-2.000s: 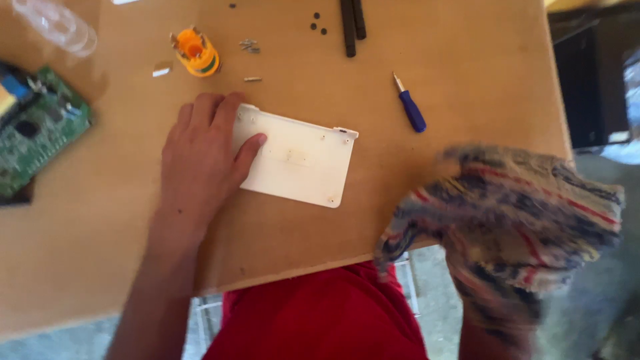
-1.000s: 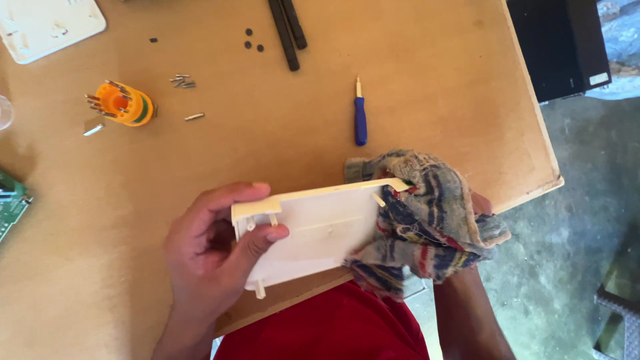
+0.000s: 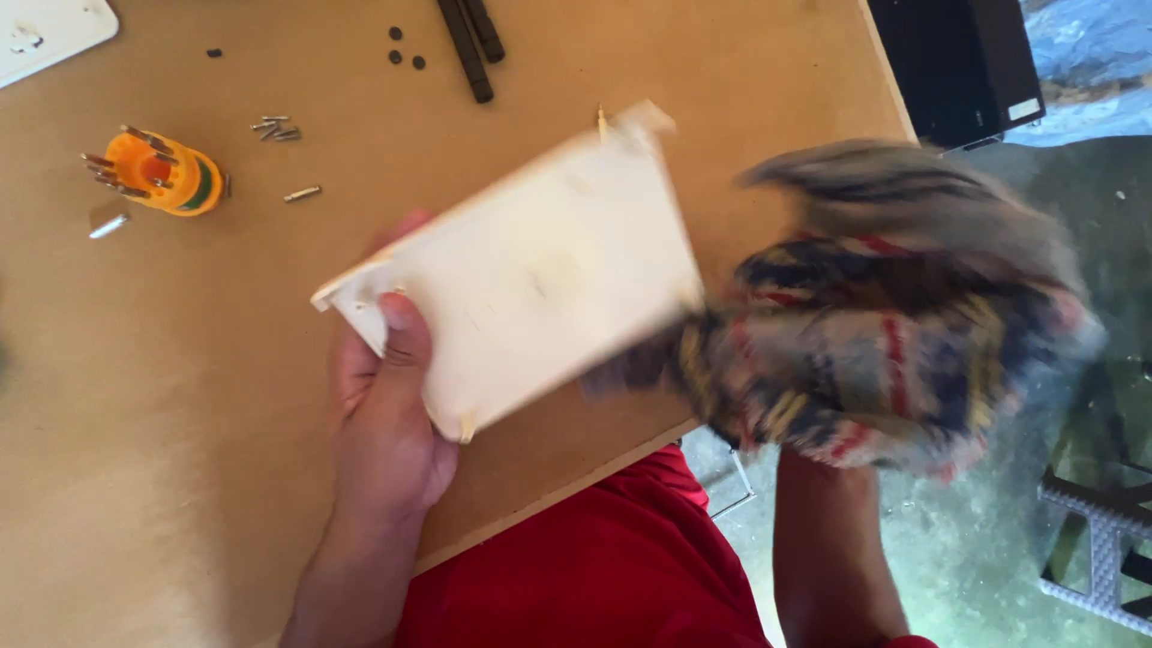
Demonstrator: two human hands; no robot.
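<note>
My left hand (image 3: 396, 396) grips a white plastic housing panel (image 3: 549, 279) by its left end, thumb on the inner face near a small post. The panel is tilted and raised over the table, with its right end higher in the view. At the right, a patterned cloth (image 3: 882, 351), blurred by motion, covers my right hand (image 3: 909, 288); the fingers are hidden in its folds and only the forearm shows below. The cloth's left edge is close to the panel's lower right corner; whether they touch cannot be told. A screwdriver's tip (image 3: 602, 121) shows just beyond the panel's upper edge.
An orange bit holder (image 3: 171, 175) with metal bits stands at the left of the wooden table (image 3: 135, 360). Loose bits (image 3: 274, 128), small black discs (image 3: 395, 58) and black rods (image 3: 472, 45) lie behind. Another white panel (image 3: 54, 31) is at the upper left, a black device (image 3: 958, 72) at the upper right.
The panel lay on the table two seconds ago under my left hand; now it is held up and tilted. The cloth was against its right end a second ago and has moved right.
</note>
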